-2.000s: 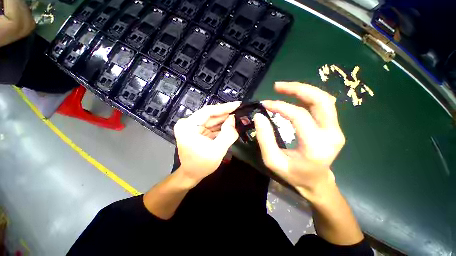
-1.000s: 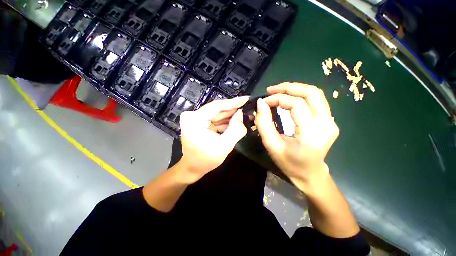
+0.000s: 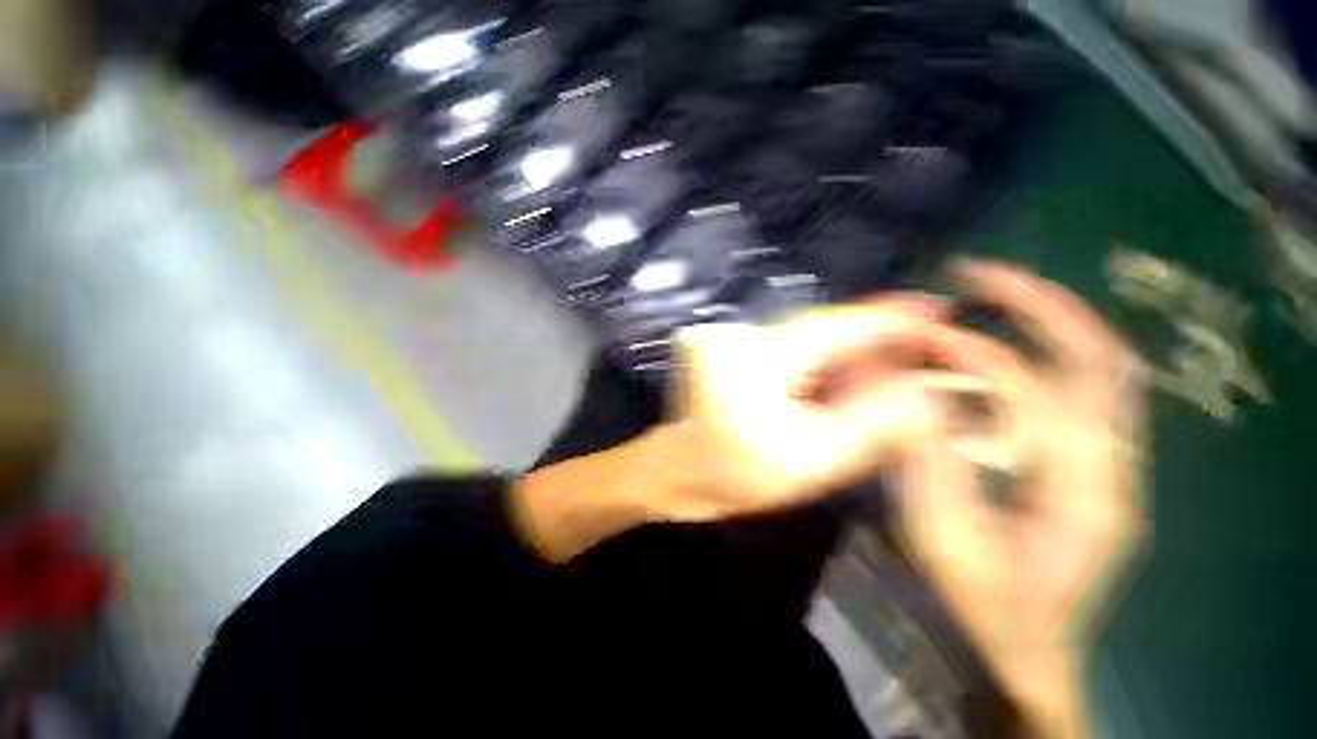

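Note:
The view is strongly blurred. My left hand [image 3: 780, 412] is in the middle, its fingers reaching right to meet my right hand [image 3: 1047, 477]. The fingertips of both hands come together around a small spot where a black housing is not clearly visible; fingers and blur hide what they hold. The black blister tray [image 3: 751, 116] lies behind and to the left of my hands, with bright reflections along its near rows. Tan pieces [image 3: 1192, 325] lie on the green bench to the right of my right hand.
The green bench [image 3: 1228, 534] extends along the right, with a pale rail [image 3: 1141, 87] at its far edge. A red stool [image 3: 368, 195] stands on the grey floor [image 3: 246, 433] at left, near a yellow line. Another red object [image 3: 51, 570] is at lower left.
The view has shifted and blurred. Both hands appear farther right and overlap more; the black housing seen between the fingertips earlier is no longer distinguishable.

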